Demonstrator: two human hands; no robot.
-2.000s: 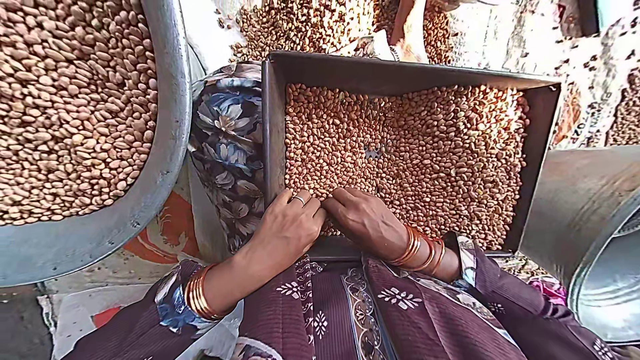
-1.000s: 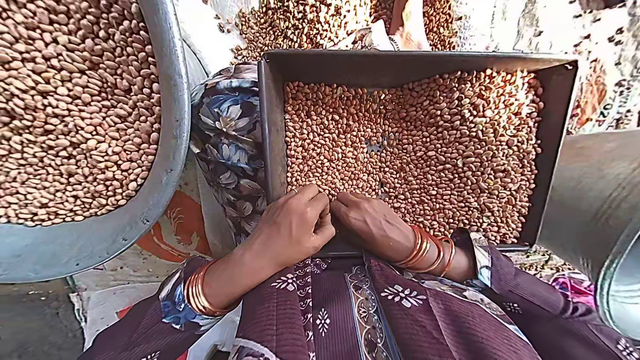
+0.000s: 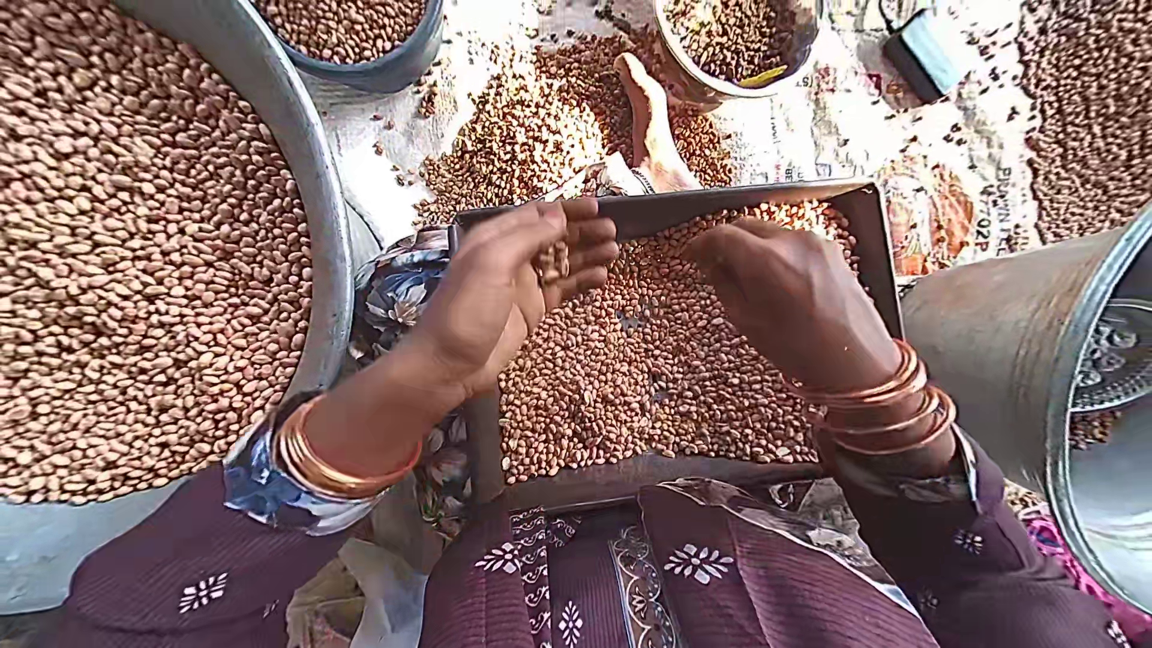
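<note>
A rectangular metal tray (image 3: pixel 886 270) at my lap holds a layer of reddish-brown shelled nuts or beans (image 3: pixel 648 378). My left hand (image 3: pixel 513 288) is raised over the tray's left side, palm turned inward, with a few pale brown pieces held against its curled fingers. Over the right part of the tray is my right hand (image 3: pixel 792 297), back of the hand up and fingers curled down; whether it holds anything is hidden. Bangles circle both wrists.
A large metal basin (image 3: pixel 328 270) of the same nuts stands at left, a smaller tub (image 3: pixel 387 72) behind it. Beyond the tray are a bare foot (image 3: pixel 652 126), a loose heap (image 3: pixel 513 144) and a metal bowl (image 3: pixel 684 54). A big metal vessel (image 3: pixel 999 333) lies at right.
Both hands have moved away from the tray's near edge and apart, over its left and right sides. The left palm has turned inward, showing pieces in it. The view has shifted forward.
</note>
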